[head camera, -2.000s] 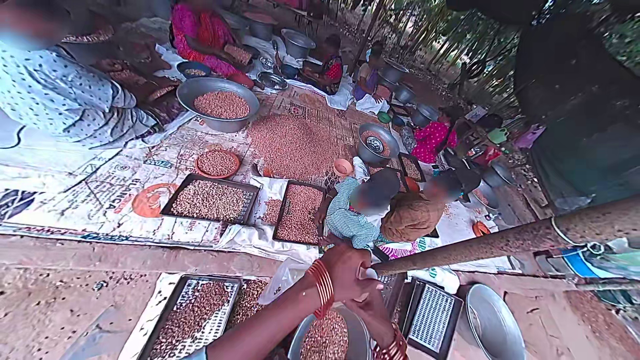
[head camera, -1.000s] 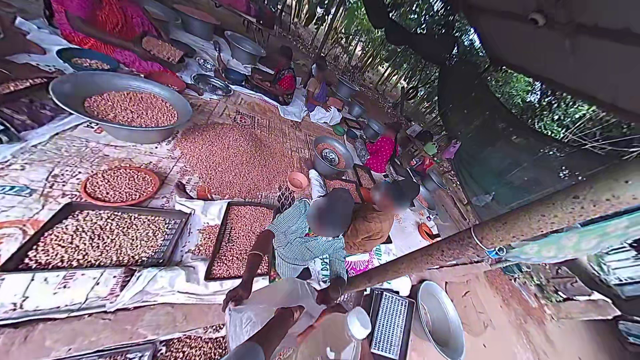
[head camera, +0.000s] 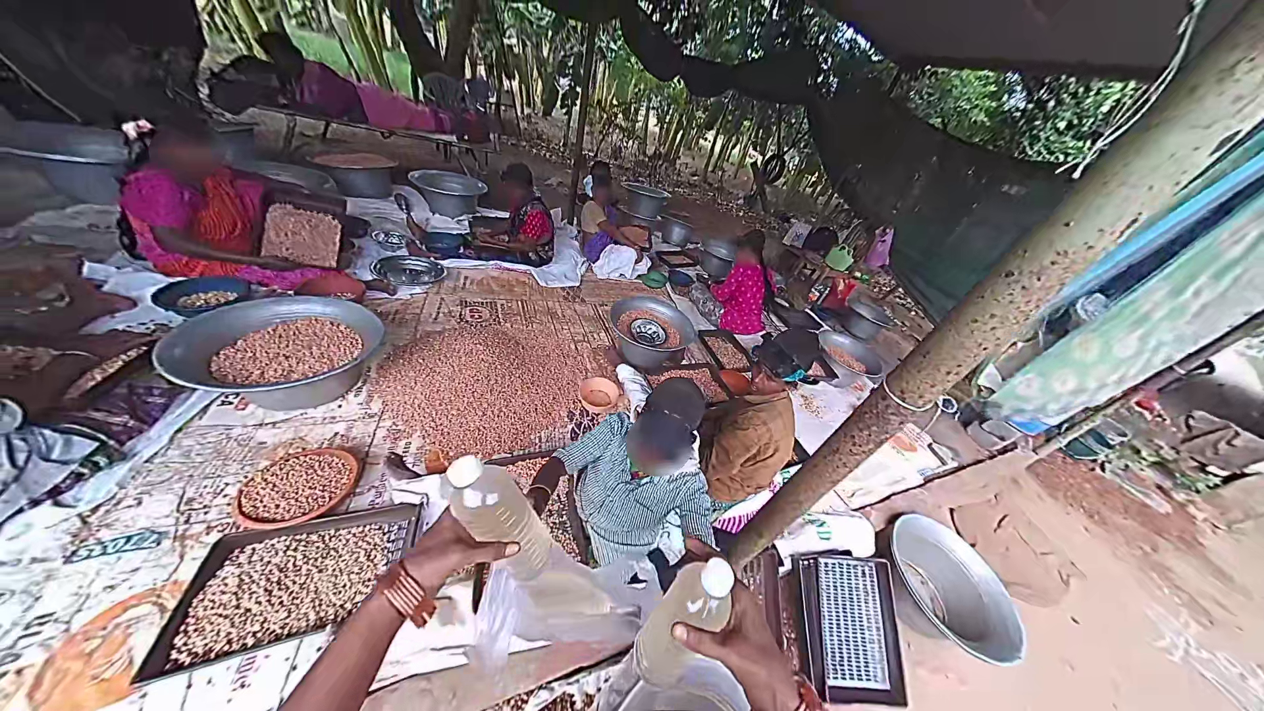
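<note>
My left hand (head camera: 449, 553) grips a plastic bottle (head camera: 504, 513) of cloudy liquid with a white cap, tilted up to the left. My right hand (head camera: 736, 642) holds a second white-capped bottle (head camera: 681, 622) at the lower centre. Between the bottles lies a clear plastic bag (head camera: 553, 612), just in front of a person in a striped shirt (head camera: 632, 474), whose hands come near the bottles. Left of my left hand, a black tray (head camera: 296, 583) is filled with nuts or beans.
A leaning pole (head camera: 948, 346) crosses the right side. An empty metal basin (head camera: 953, 592) and a slotted black tray (head camera: 854, 627) stand at lower right. A large heap of nuts or beans (head camera: 474, 380) covers the sheet, with basins and several seated people around it.
The hands were close together two seconds ago; now they are apart, each on a bottle. One bottle and the plastic bag showed a second ago. The view has tilted up.
</note>
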